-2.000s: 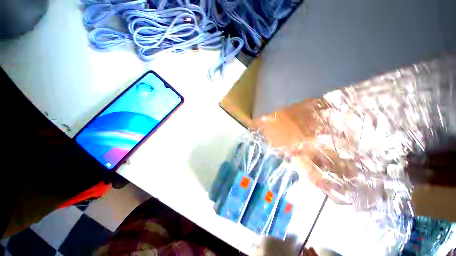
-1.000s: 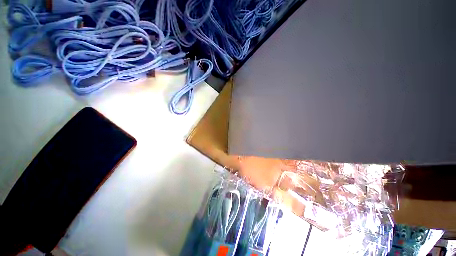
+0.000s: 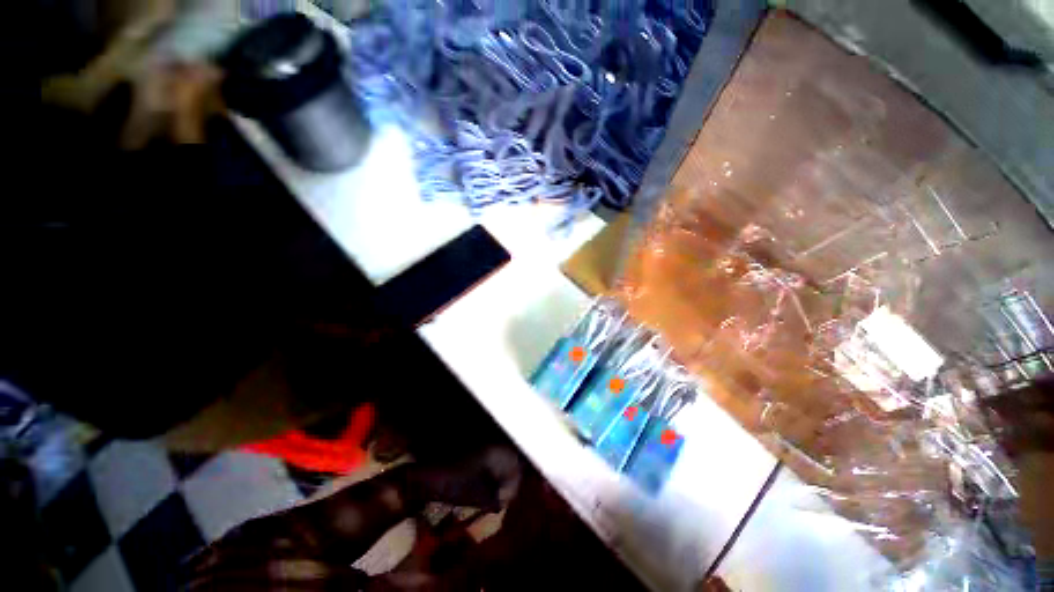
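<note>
Neither of my hands can be made out. A tiny reddish-brown bit shows at the bottom edge, too small to name. Several packed cables, blue cards with orange-red dots in clear cases, lie side by side on the white table near its front edge. The open brown carton stands to their right, with clear empty cases inside and around its near end, blurred.
A dark phone, screen off, lies left of the row. Behind are loose blue-lilac cables and a dark lidded mug. A neighbour's dark-clothed body fills the left. Checked floor and patterned cloth lie below.
The view has shifted, bringing the mug, the carton's inside and the floor into sight. The phone screen was lit two seconds ago and is now dark. One more packed cable shows than then.
</note>
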